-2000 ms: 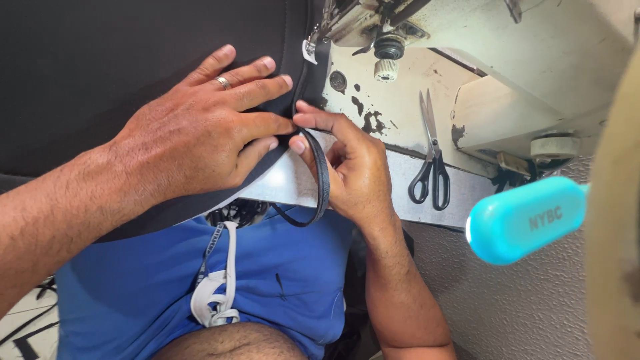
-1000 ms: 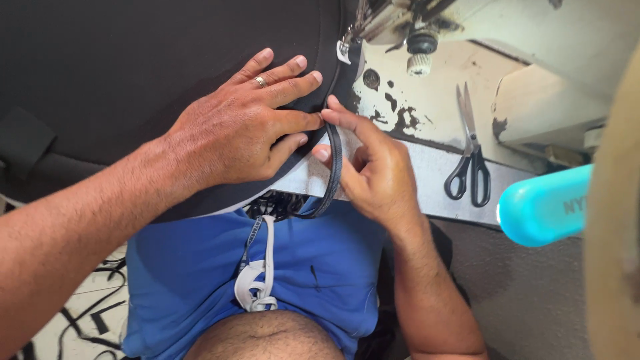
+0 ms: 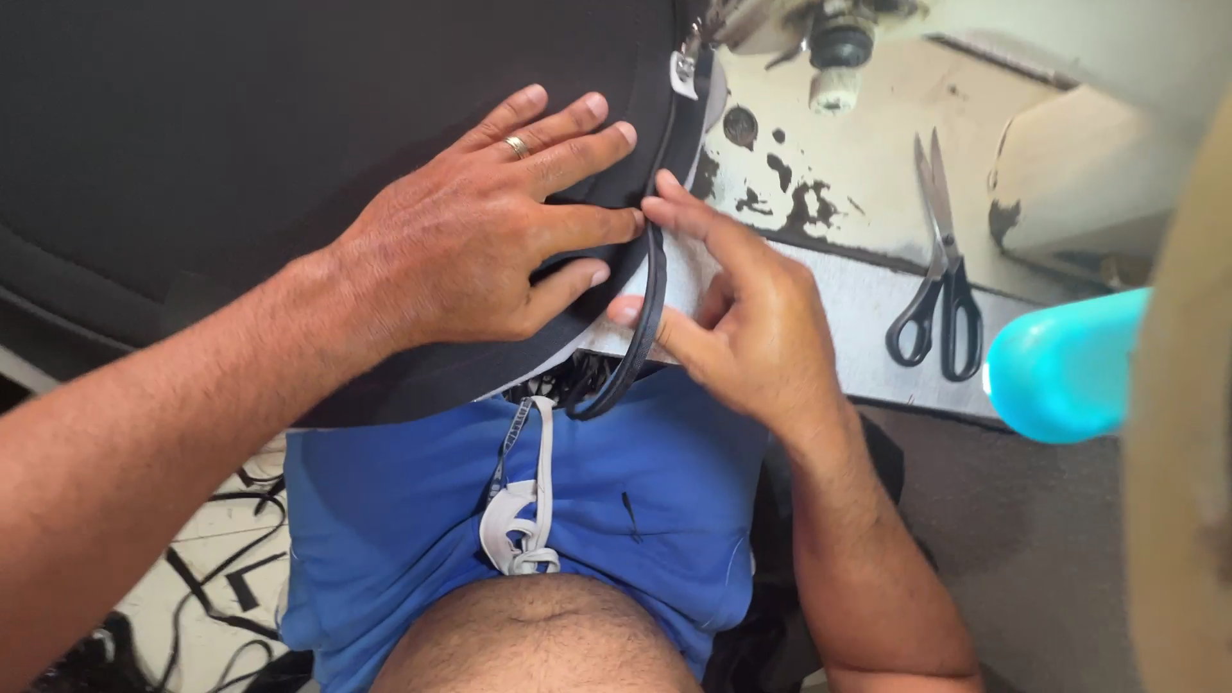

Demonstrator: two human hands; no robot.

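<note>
A large black fabric panel (image 3: 318, 115) with a curved edge lies over the sewing machine's bed. My left hand (image 3: 472, 231), with a ring on one finger, rests flat on it, fingers spread, the index fingertip at the edge seam. My right hand (image 3: 751, 308) pinches a thin black piping cord (image 3: 647, 327) against that edge between thumb and fingers. The cord's loose length curves down over my lap. Further up the edge, the metal presser foot (image 3: 691, 43) of the sewing machine sits on the panel beside a small white piece (image 3: 684, 77).
Scissors with black handles (image 3: 948, 279) lie on the metal table edge, right of my right hand. A turquoise lamp-like object (image 3: 1068, 361) juts in at the right. The machine's pale body (image 3: 1088, 173) stands behind. Black strips (image 3: 226, 587) lie on the floor at lower left.
Both hands keep nearly the same hold at the panel's edge. My right thumb has moved a little away from the fingertips, along the cord. The view has shifted somewhat.
</note>
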